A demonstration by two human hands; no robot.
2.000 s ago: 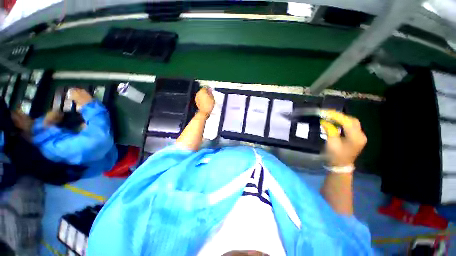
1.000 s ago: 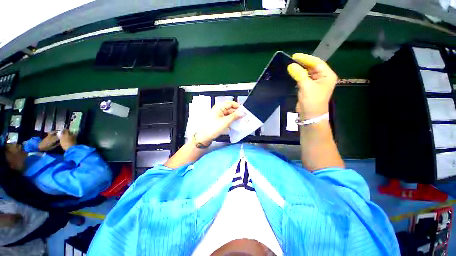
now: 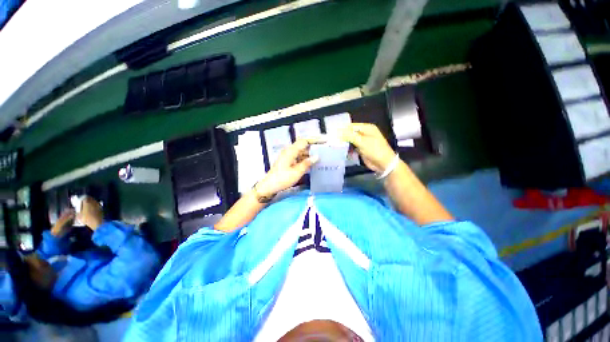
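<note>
A whitish-grey phone-sized film sleeve [image 3: 328,168] with small dark print is held upright in front of my chest. My left hand [image 3: 294,163] grips its upper left side. My right hand [image 3: 366,143] is at its upper right edge, fingers bent over the top. The dark phone is not visible; whether it is inside the sleeve cannot be told. Behind the hands is the black phone tray [image 3: 431,143] with several whitish units in its pockets and a glossy dark one [image 3: 404,119] at its right. A bright white stack of sheets [image 3: 250,160] stands left of these.
Stacked black trays [image 3: 194,170] stand left of the white stack. A small whitish bottle [image 3: 139,175] is further left, near a neighbouring worker in blue [image 3: 100,267]. A tall loaded tray stack [image 3: 528,113] is at right. Another black tray [image 3: 180,83] and a grey post [image 3: 396,43] are beyond.
The dark phone, earlier held tilted between both hands with the sleeve at its lower end, no longer shows. Both hands have come together lower, at the sleeve's top. The view has turned.
</note>
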